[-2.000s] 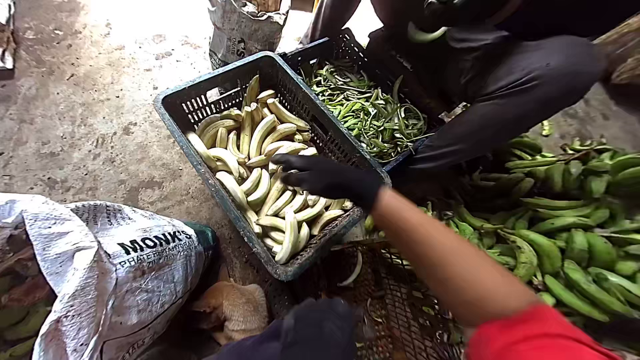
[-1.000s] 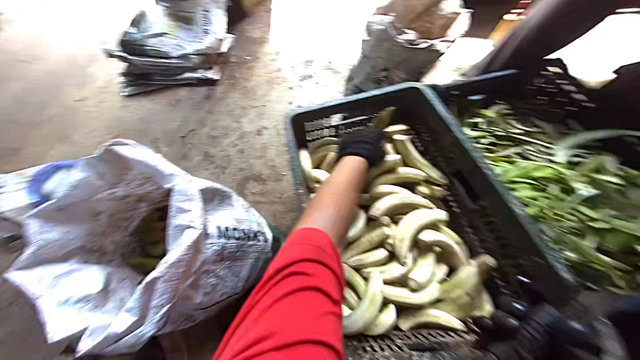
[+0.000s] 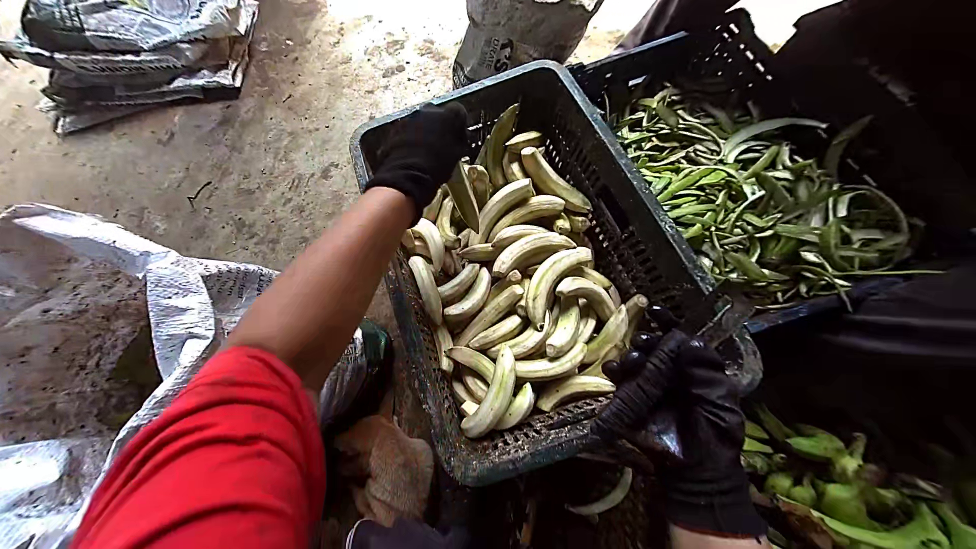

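Observation:
My left hand [image 3: 422, 149], in a black glove, is at the far left corner of a dark plastic crate [image 3: 648, 206], its fingers hidden against the rim. Peeled green plantains or bananas [image 3: 526, 252] lie heaped in the crate, one with a darker surface close beside that hand. My right hand [image 3: 671, 412], in a dark, wet-looking glove, is at the near right corner of the crate with its fingers bent. A narrow blade, apparently a knife [image 3: 723, 323], sticks out beyond its fingers, over the rim.
A second crate [image 3: 793, 305] of green peels [image 3: 732, 198] adjoins on the right. Unpeeled green fruit [image 3: 846, 473] lies lower right. An open white sack [image 3: 183, 305] is at left, folded sacks [image 3: 145, 53] upper left, and another sack [image 3: 518, 38] beyond. A person's dark-clothed leg [image 3: 900, 320] is at right.
The view has swung left since two seconds ago. A second earlier my left hand was over the fruit inside the crate; now it is at the far left corner. My right hand shows more fully.

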